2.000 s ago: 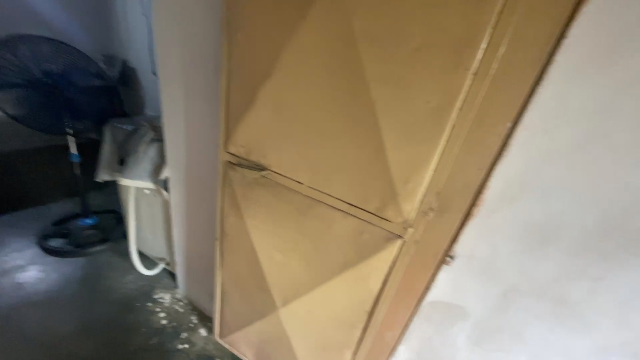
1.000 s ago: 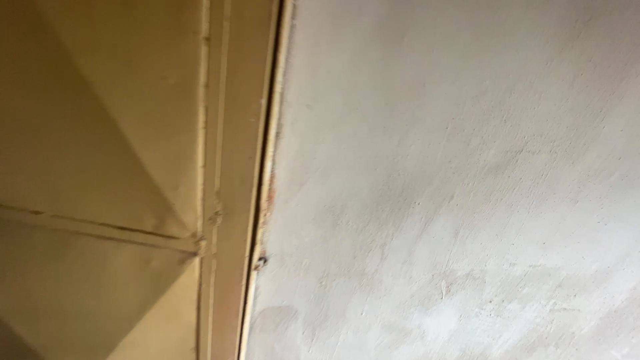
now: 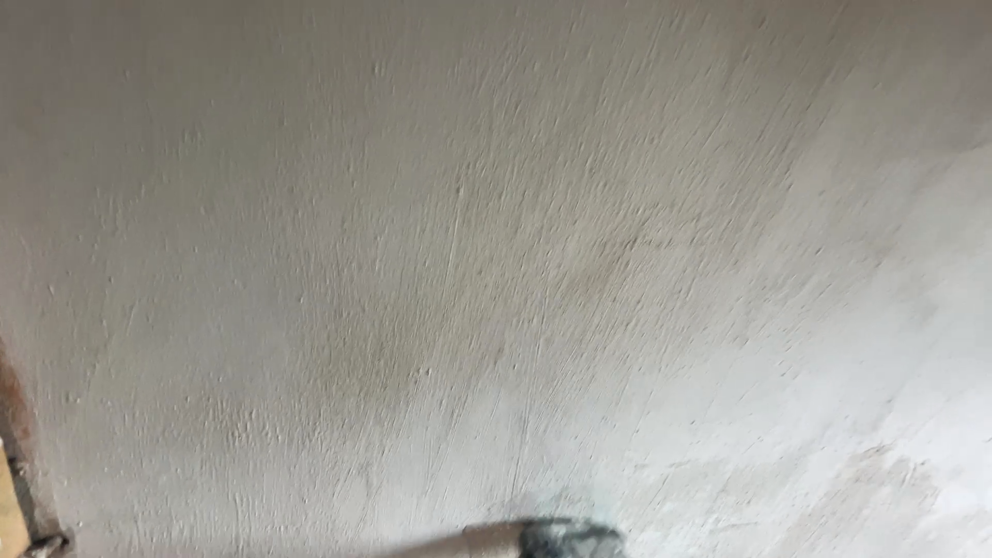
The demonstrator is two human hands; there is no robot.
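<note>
A rough, whitish plastered wall (image 3: 496, 271) fills nearly the whole view, with fine slanting streaks and greyish patches on its surface. At the bottom edge, right of the middle, the top of a dark, blurred object (image 3: 572, 536) shows against the wall. A light brown, narrow part (image 3: 473, 540) runs from it toward the lower left. What this object is, and whether it touches the wall, I cannot tell. Neither my left hand nor my right hand can be made out.
A sliver of the yellowish-brown door frame (image 3: 11, 508) stands at the lower left edge. Beside it are a dark gap and a small dark fitting (image 3: 49, 544) at the wall's edge.
The view has swung right, from the metal door and the standing fan to the wall. The dark object at the bottom edge has come into view.
</note>
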